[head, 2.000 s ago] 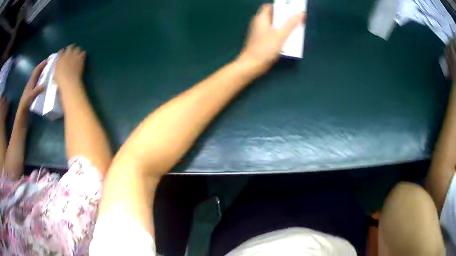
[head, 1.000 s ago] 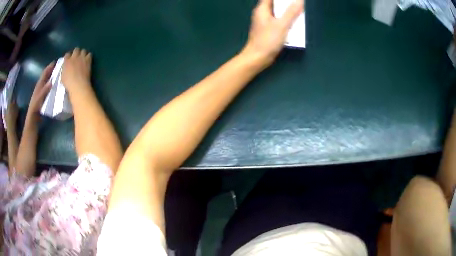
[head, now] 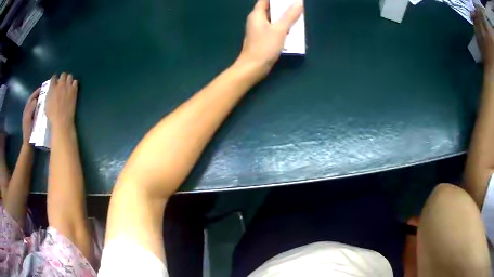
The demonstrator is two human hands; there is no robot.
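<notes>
My left hand [head: 264, 35] reaches from the lower left to the top centre and holds a white carton [head: 294, 39] at the dark green table. The thumb lies over its near face and the fingers are behind its left side. The carton's top is cut off by the picture's upper edge. Its lower end shows a blue-purple edge. Whether it rests on the table, I cannot tell. My right hand is not in view.
The table [head: 336, 116] has a curved front edge. At left, a person in a floral top holds a white carton [head: 41, 121]. Another carton [head: 394, 9] is at the upper right, near a person's hand [head: 483, 35]. Printed pieces [head: 24, 26] are at upper left.
My left hand and the carton appear further left in the picture, as the view has shifted. The left neighbour's carton shows a different, narrower printed side. My grip looks unchanged.
</notes>
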